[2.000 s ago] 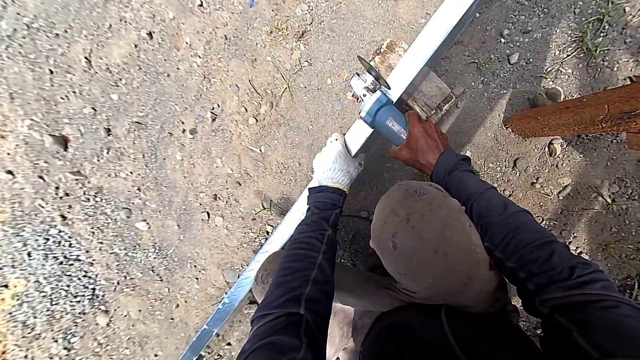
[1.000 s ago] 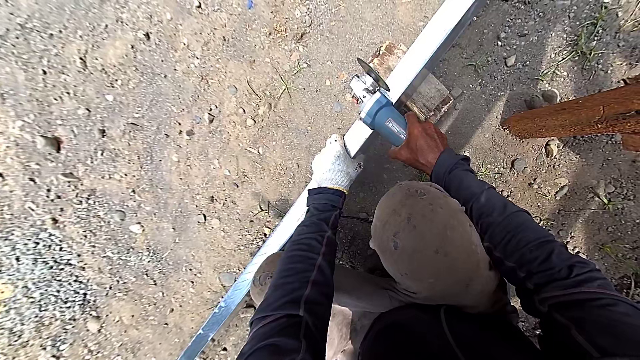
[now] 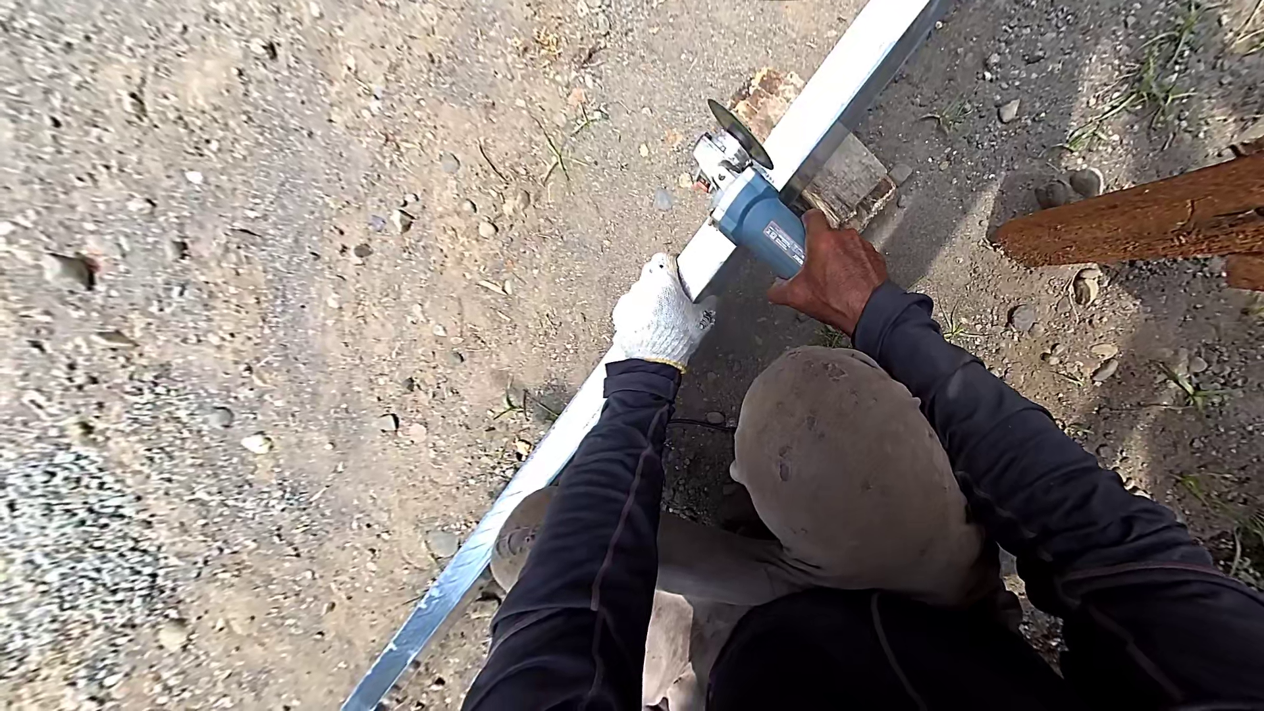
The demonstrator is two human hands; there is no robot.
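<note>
My left hand (image 3: 664,312), in a white knit glove, grips a long shiny metal bar (image 3: 573,420) that runs diagonally across the view. Bare, my right hand (image 3: 837,272) holds the blue body of an angle grinder (image 3: 765,222) just above it along the bar. The grinder lies across the bar, its thin disc (image 3: 740,133) at the bar's left edge; whether the two touch is unclear. Under the upper part of the bar sits a worn wooden block (image 3: 849,178).
Stony ground (image 3: 326,257) surrounds the bar, with grey gravel (image 3: 84,543) at the lower left. A reddish-brown timber (image 3: 1136,217) juts in from the right. My knee (image 3: 849,454) is bent just below the grinder. A dark cable (image 3: 701,425) shows between my arms.
</note>
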